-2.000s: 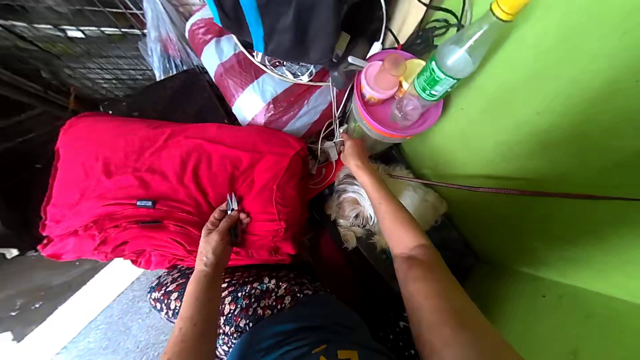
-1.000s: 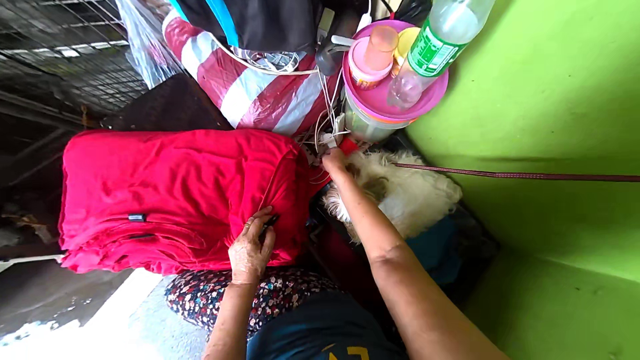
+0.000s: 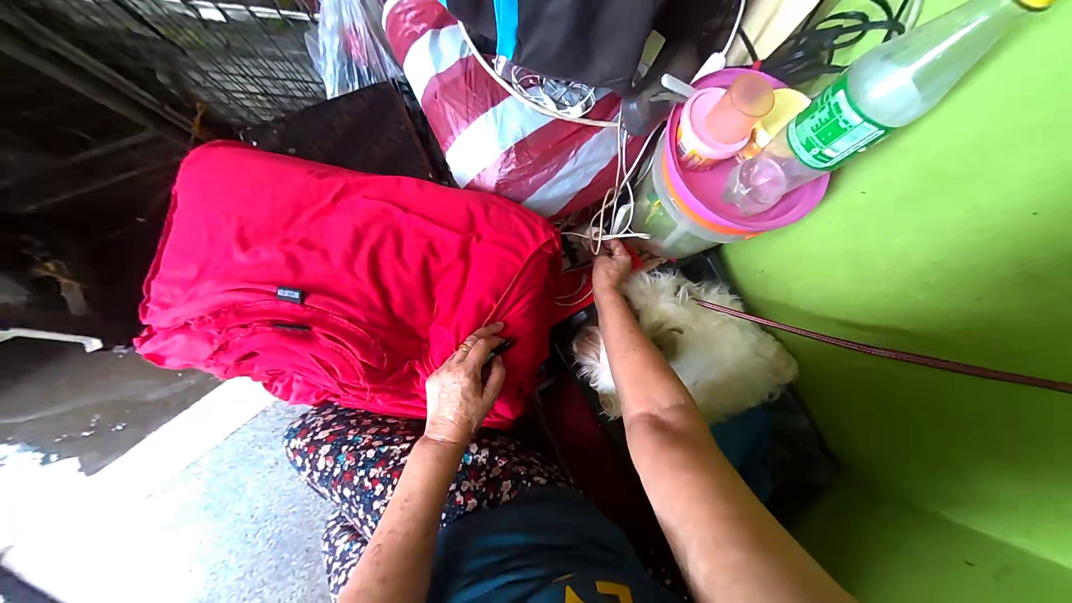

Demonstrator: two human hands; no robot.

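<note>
A thick stack of folded red cloth (image 3: 360, 251) lies across my lap, with small dark tags on its near side. My left hand (image 3: 465, 385) rests on the right part of the cloth, fingers curled around a small dark tool, mostly hidden. Beyond the cloth's right edge, my right hand (image 3: 612, 266) reaches down among white cables (image 3: 621, 197) and small items beside a clear tub (image 3: 670, 222). Its fingertips are partly covered, so what they touch is unclear. A white shaggy dog (image 3: 720, 360) lies right beside my right forearm.
A pink lid (image 3: 779, 205) on the tub carries cups and a leaning plastic bottle (image 3: 896, 92). A dark red leash (image 3: 879, 347) runs from the dog across the green wall (image 3: 946, 276). Behind the cloth are a striped plastic bag (image 3: 502, 126) and a wire cage (image 3: 243, 63).
Two seconds ago my left hand held small metal snips upright over the cloth; now it lies palm down on it, the blades out of sight. My right hand remains by the cables.
</note>
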